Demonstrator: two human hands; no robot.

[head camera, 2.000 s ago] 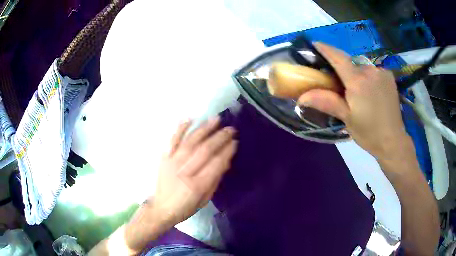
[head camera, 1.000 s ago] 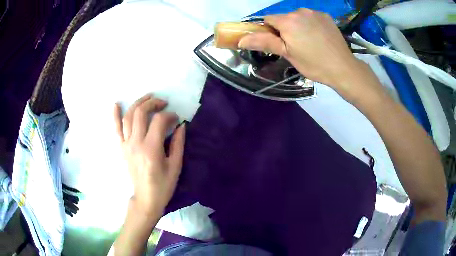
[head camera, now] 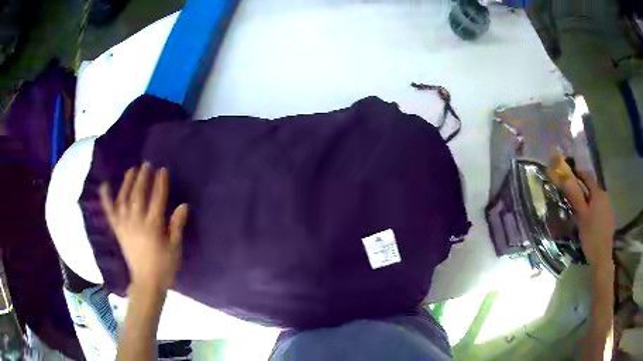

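Note:
A dark purple garment point(head camera: 282, 204) lies spread over the white pressing board, with a small white care label point(head camera: 381, 249) on it and a thin dark strap or cord point(head camera: 445, 106) beyond its far right edge. My left hand point(head camera: 147, 218) is at the garment's left part, palm down with fingers spread, holding nothing. My right hand point(head camera: 589, 208) is around the handle of the steam iron point(head camera: 541, 211), which is at the grey iron rest point(head camera: 546, 127) on the right. Whether the iron fully rests there is hard to tell.
A blue bar point(head camera: 187, 60) runs from the far edge towards the garment. A dark round object point(head camera: 469, 19) stands near the table's far right. The board's rounded white end point(head camera: 70, 211) shows at left, with purple cloth point(head camera: 32, 211) beyond it. The white table point(head camera: 317, 56) extends behind.
The view has shifted right. The iron has moved from the garment's far left edge to the rest at right, still in my right hand. The garment now lies across the board, its label facing up near the middle.

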